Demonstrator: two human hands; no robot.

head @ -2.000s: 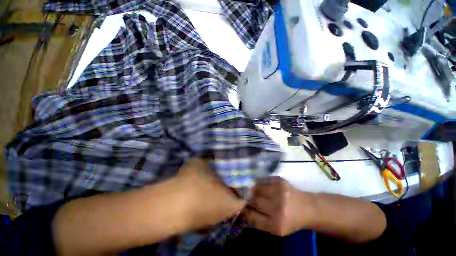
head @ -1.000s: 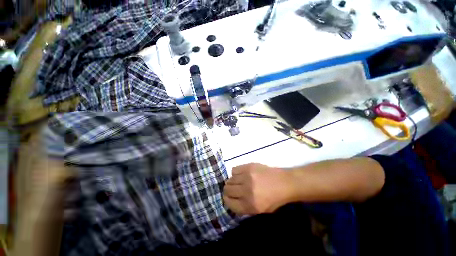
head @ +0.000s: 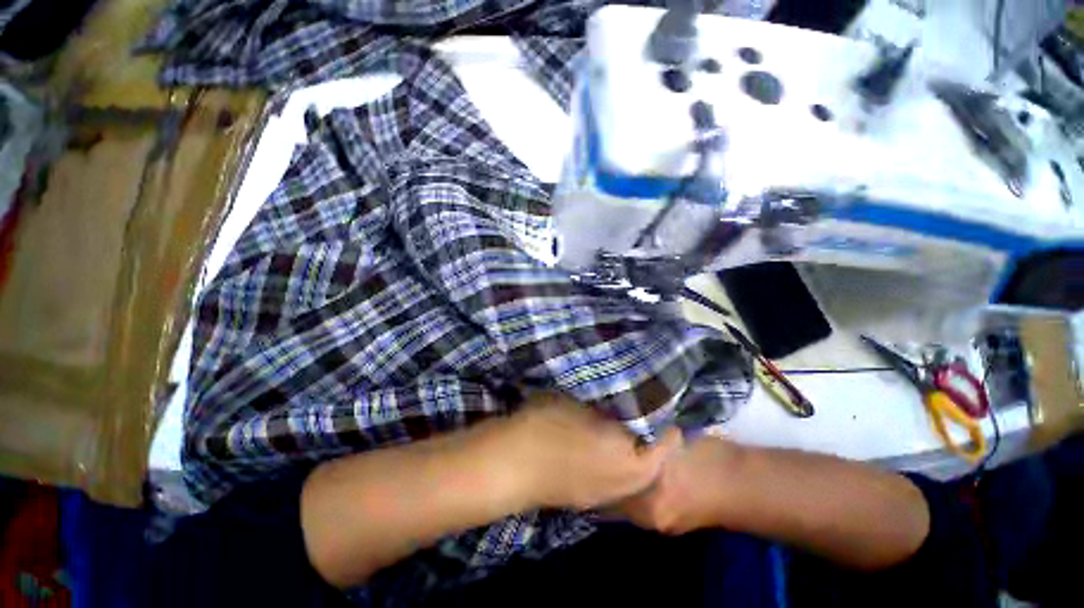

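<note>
The plaid fabric (head: 357, 297) lies in a large folded mass on the white table, left of the sewing machine (head: 737, 143), and one part runs up to the needle area (head: 630, 279). My left hand (head: 594, 457) and my right hand (head: 672, 481) are together at the table's front edge, pinching the fabric's near edge between them. The fingertips overlap and are slightly blurred, so the exact grip is hidden. Some fabric hangs below my hands.
Thread snips (head: 779, 386) and a thin dark tool (head: 707, 301) lie right of the needle. A black flat rectangle (head: 779, 311) is under the machine arm. Scissors (head: 951, 410) with red and yellow handles lie farther right. Brown cardboard (head: 71, 273) is at the left. More plaid fabric (head: 297, 42) lies behind.
My left hand has come from the far left to meet my right hand at the fabric edge. The fabric is now bunched toward the hands, and the camera view has shifted.
</note>
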